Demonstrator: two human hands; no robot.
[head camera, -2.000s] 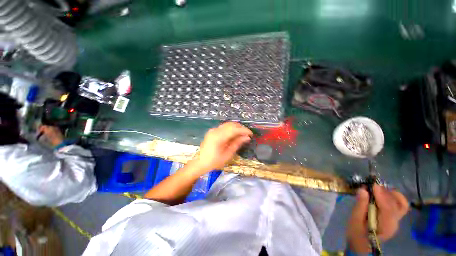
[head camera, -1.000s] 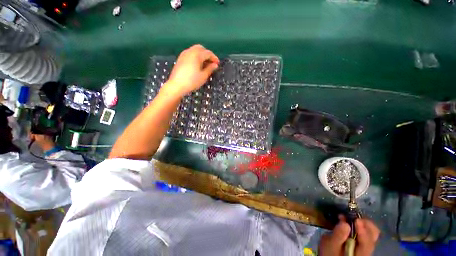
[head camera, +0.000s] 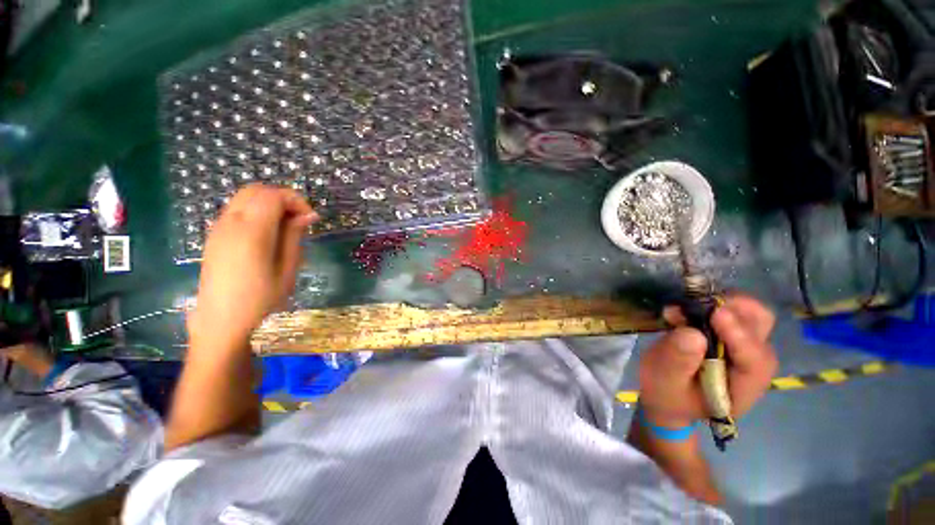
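Note:
My right hand (head camera: 707, 359) grips the soldering iron (head camera: 715, 385) at the right, its metal tip in the white bowl (head camera: 613, 213) of silvery scraps. My left hand (head camera: 251, 246) is over the lower left part of the clear tray (head camera: 328, 123), fingertips bent together at its lower edge; whether it holds a small part cannot be told. Rows of small silvery round parts sit in the tray. A red wire pile (head camera: 494, 242) and a smaller dark wire pile (head camera: 377, 249) lie below the tray. A grey round disc (head camera: 466, 285) lies near the bench edge.
A tan strip (head camera: 410, 326) runs along the bench edge. A black fume fan (head camera: 574, 108) stands right of the tray, a black station (head camera: 810, 133) with cords at far right. Solder wire (head camera: 144, 319) comes from the left. Another person's white sleeve (head camera: 77, 436) shows at lower left.
My left hand has moved from the tray's upper part down to its lower left. The iron's tip stays in the bowl. The camera view has shifted, and the tray shows further up and left.

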